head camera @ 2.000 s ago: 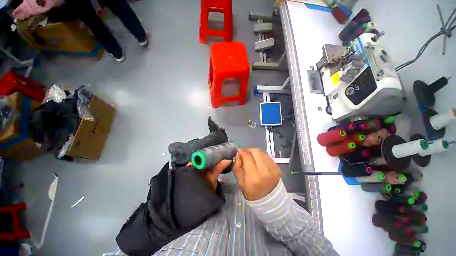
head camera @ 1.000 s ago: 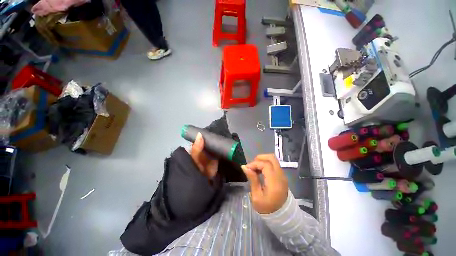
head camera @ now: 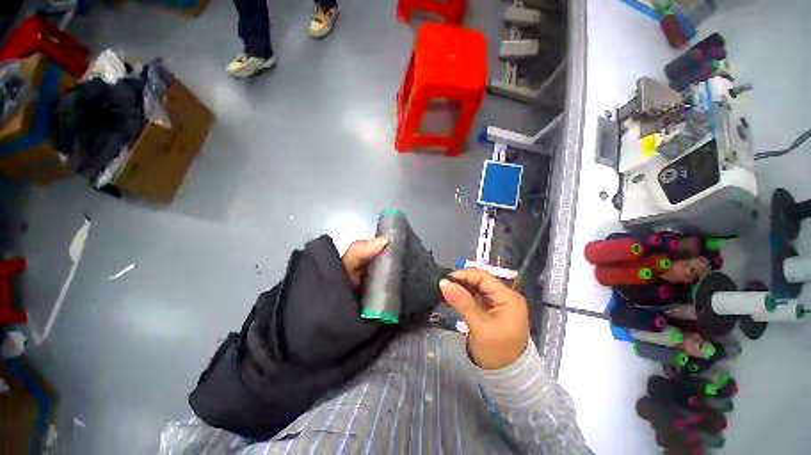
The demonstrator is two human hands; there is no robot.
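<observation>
A dark grey thread cone (head camera: 386,267) with green ends stands nearly upright in the view, against a dark garment (head camera: 293,342) draped over my left arm. My left hand (head camera: 360,258) holds the cone, its thumb on the cone's side; its other fingers are hidden by cone and cloth. My right hand (head camera: 489,315) is to the right of the cone, thumb and forefinger pinched at the edge of the dark grey cloth. Any loose thread between the fingers is too fine to make out.
At right, a white table (head camera: 600,355) carries an overlock machine (head camera: 689,169) and clustered red, brown and dark cones (head camera: 680,404). A red stool (head camera: 443,84) and blue treadle (head camera: 500,184) are ahead. An open cardboard box (head camera: 164,147) is at left. A person's legs (head camera: 253,31) show at top.
The cone has turned from lying slanted to nearly upright against the cloth. My right hand now pinches the cloth's edge. The view has shifted, and the other person's feet have moved.
</observation>
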